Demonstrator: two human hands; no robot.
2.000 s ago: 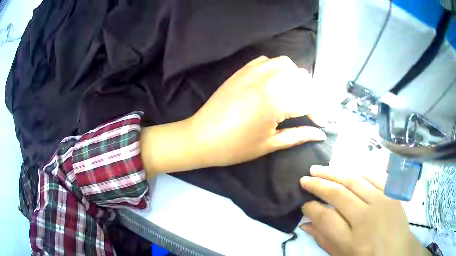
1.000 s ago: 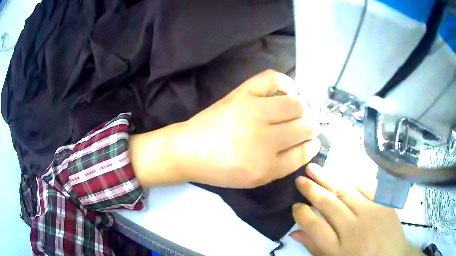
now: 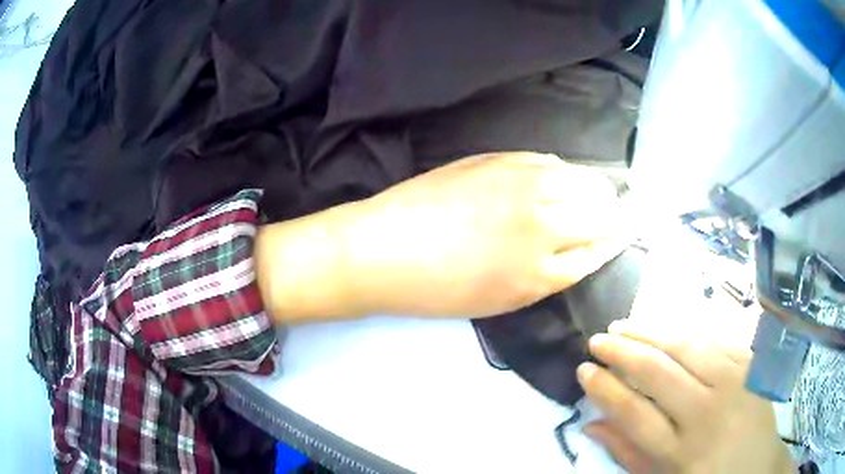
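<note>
Dark brown-black cloth (image 3: 371, 83) lies in large soft folds over the left and centre. My left hand (image 3: 500, 236) lies on the cloth near the needle area, thumb and fingertips together on the cloth's edge; glare washes out the fingertips. My right hand (image 3: 676, 398) rests palm down at the lower right, its fingertips at the cloth's near edge. The presser foot area (image 3: 723, 231) of the white sewing machine (image 3: 732, 93) is just right of my left hand. The needle itself is lost in glare.
A translucent blue-grey block (image 3: 778, 356) stands beside the presser foot. Tangled pale strands (image 3: 823, 398) lie at the right edge. A grey ruler strip (image 3: 306, 435) runs along the near table edge. A bit of bright blue (image 3: 290, 458) shows below it. A dark thread end (image 3: 563, 435) trails from the cloth.
The view has shifted, so the machine sits further right. My left hand's fingers have extended toward the presser foot and the cloth's near corner has drawn up a little. A small white loop now shows on the cloth.
</note>
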